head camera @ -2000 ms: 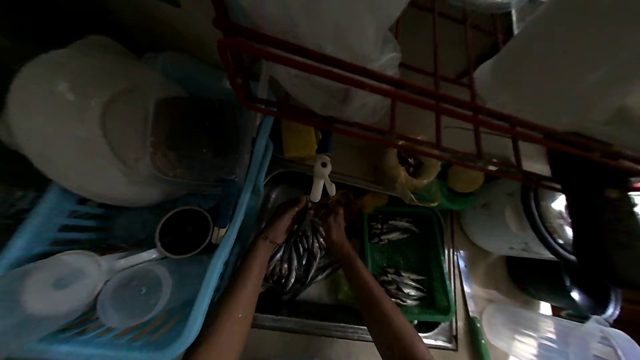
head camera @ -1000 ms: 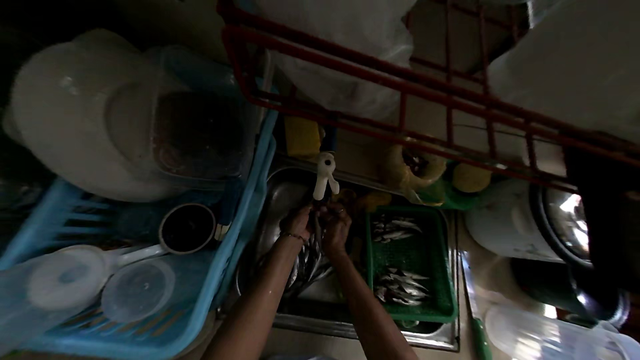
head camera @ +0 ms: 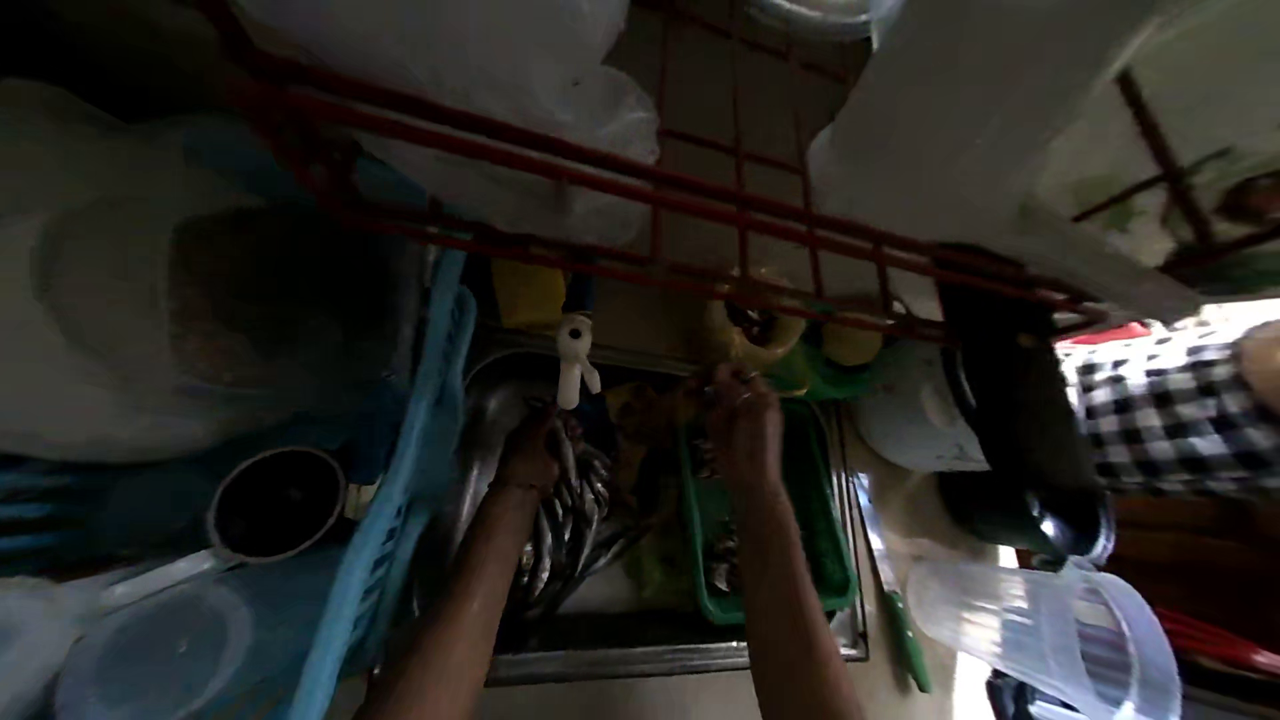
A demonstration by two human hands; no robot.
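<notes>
Several small silvery fish (head camera: 575,510) lie heaped in a metal sink (head camera: 620,660). My left hand (head camera: 532,455) is among them at the heap's top, just below a white tap (head camera: 574,350), gripping a fish near its head. Over the upper left part of a green plastic basket (head camera: 840,545) is my right hand (head camera: 742,420), close below a yellowish ring-shaped bag or holder (head camera: 755,330); its fingers are bent, and whether they hold anything is unclear. More fish (head camera: 722,565) lie in the basket, partly hidden by my right forearm.
A blue plastic basket (head camera: 400,480) with containers and a dark-filled cup (head camera: 278,503) stands left. A red wire rack (head camera: 600,185) with plastic bags hangs above. At right are a green-handled knife (head camera: 905,640), a clear plastic pitcher (head camera: 1010,610), a whitish pot (head camera: 905,410) and a person's checkered garment (head camera: 1140,410).
My hands were together below the tap; my right hand has moved right, over the green basket, while my left stays by the fish heap. A person's checkered garment has come into view at right.
</notes>
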